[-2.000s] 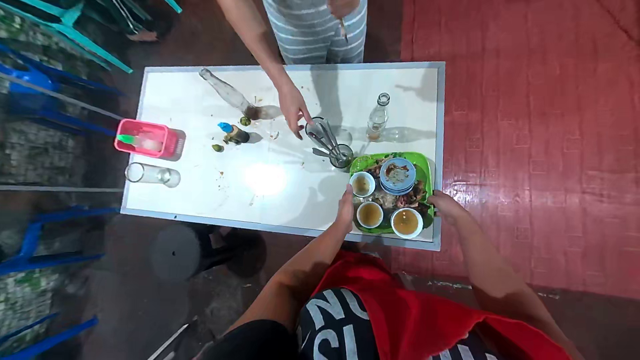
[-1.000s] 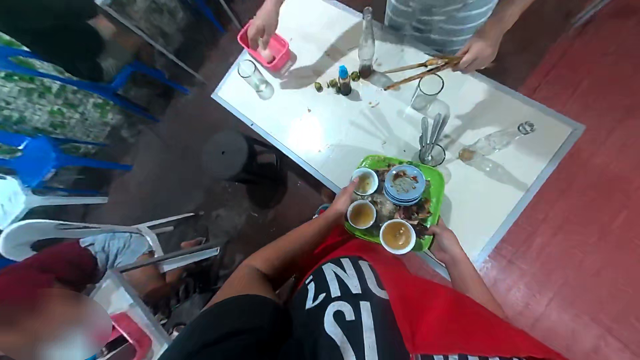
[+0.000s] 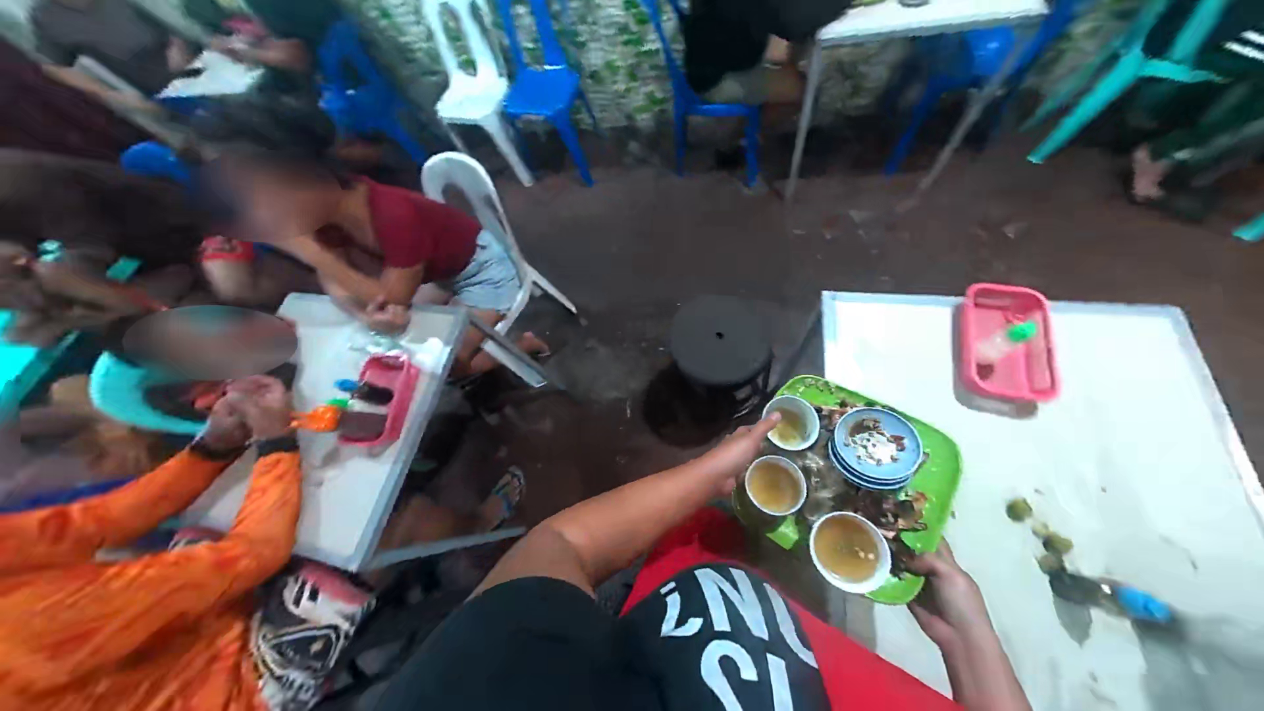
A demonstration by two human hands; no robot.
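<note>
My left hand [image 3: 743, 456] grips the left edge of a green plastic tray [image 3: 943, 474], thumb by the rim of a small bowl of broth [image 3: 792, 423]. The tray's lower right side is held by my right hand [image 3: 946, 591]. On it stand two more bowls, a smaller one [image 3: 775, 485] and a larger one [image 3: 849, 551], both with yellowish broth. Stacked blue-rimmed saucers [image 3: 877, 446] with food remains sit beside them, among dark scraps. The tray is in front of my body, partly over the white table's near left corner.
The white table [image 3: 889, 346] bears a pink plastic basket [image 3: 1007, 341], calamansi-like green fruits [image 3: 1047, 538] and a bottle with a blue cap [image 3: 1141, 602]. A black round stool [image 3: 721, 341] stands beyond the tray. At left, people sit around another white table [image 3: 331, 513]; plastic chairs [image 3: 543, 89] line the back.
The view has swung far to the left, bringing the seated people into sight. Both my hands keep hold of the tray. The person across the table has left the view.
</note>
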